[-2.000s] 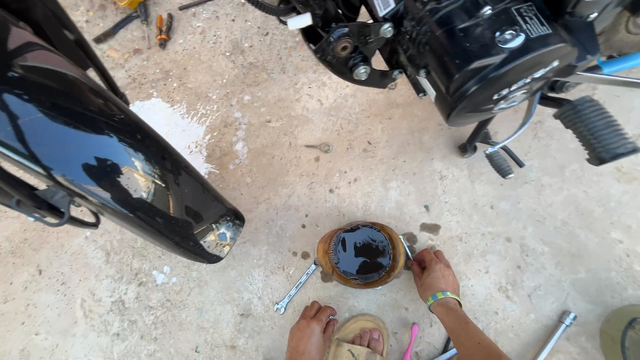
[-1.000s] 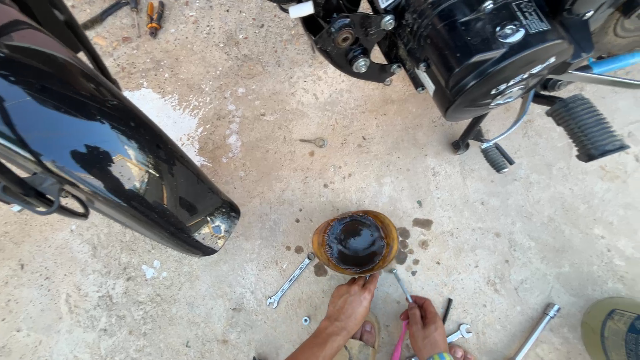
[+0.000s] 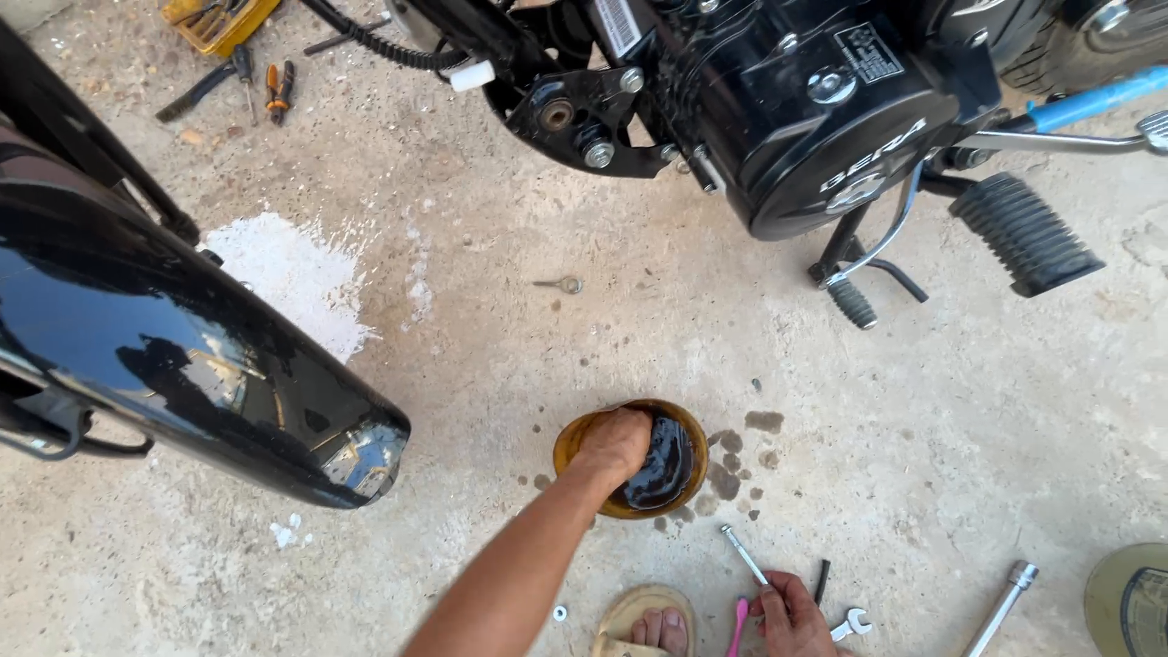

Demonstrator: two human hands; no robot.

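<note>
My left hand [image 3: 620, 443] reaches over the rim of a yellowish bowl-like container [image 3: 570, 438] that holds dark liquid [image 3: 664, 470]; its fingertips are hidden inside, so what they touch does not show. Lower right, my right hand [image 3: 789, 607] grips a long metal bolt [image 3: 745, 555], its head pointing up and left. Beside that hand lie a pink-handled tool [image 3: 739, 628], a short black rod [image 3: 823, 582] and an open-end wrench [image 3: 851, 624]. A small nut or washer [image 3: 560, 613] rests on the concrete below my left forearm.
A black motorcycle engine [image 3: 803, 119] with a footpeg [image 3: 1027, 233] stands upper right. A glossy black fender [image 3: 201, 347] reaches in from the left. Pliers [image 3: 279, 91], a yellow tray [image 3: 214, 32], an eye-ended metal piece [image 3: 570, 285], a socket wrench [image 3: 1004, 607] and a sandal [image 3: 639, 611] are around.
My left hand has moved from the container's lower edge to inside it. The wrench seen left of the container in both earlier frames no longer shows there.
</note>
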